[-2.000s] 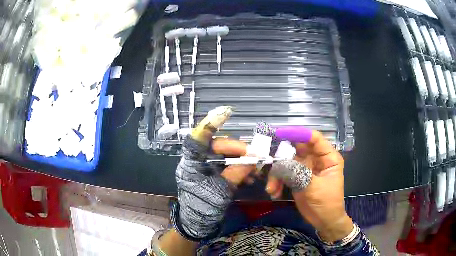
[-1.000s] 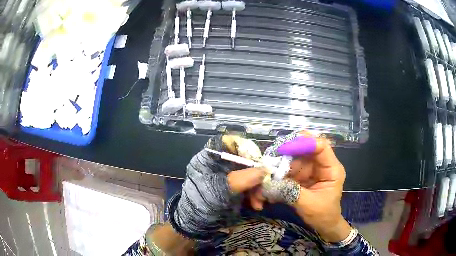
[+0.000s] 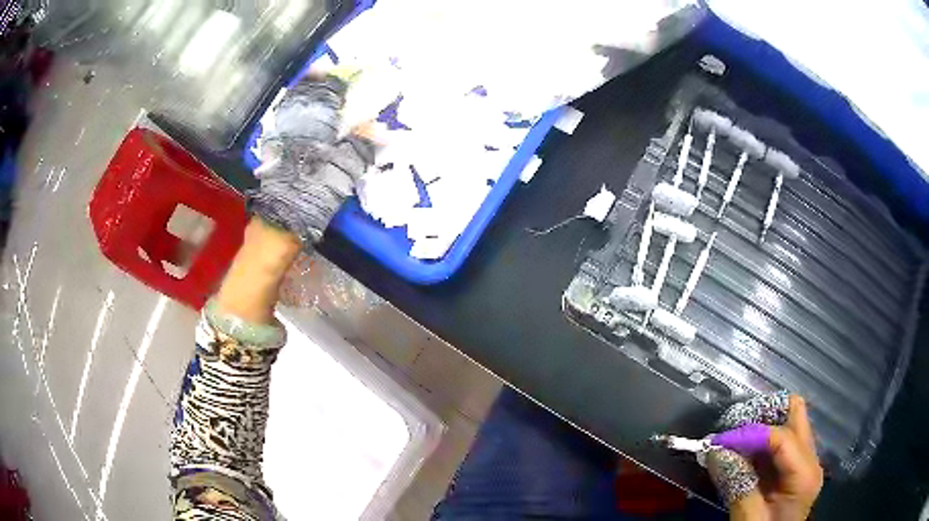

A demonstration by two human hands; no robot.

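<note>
My left hand, in a grey fingerless glove, reaches over the near left edge of the blue bin. Its fingertips are among the white scraps, and whether they hold one cannot be told. My right hand, with a purple finger cot and grey finger sleeves, pinches a small white T-shaped part; only its short end shows beyond the fingers. It is at the near edge of the grooved tray. Several T-shaped parts lie at that tray's left side.
Small white rectangles lie on the black bench between bin and tray. A white sheet is at the top right. A red stool stands left of the bench. A white tray is on the floor below the bench edge.
The view has swung left. My hands have parted: my left hand has moved to the blue bin, while my right hand stays near the grooved tray with the white part.
</note>
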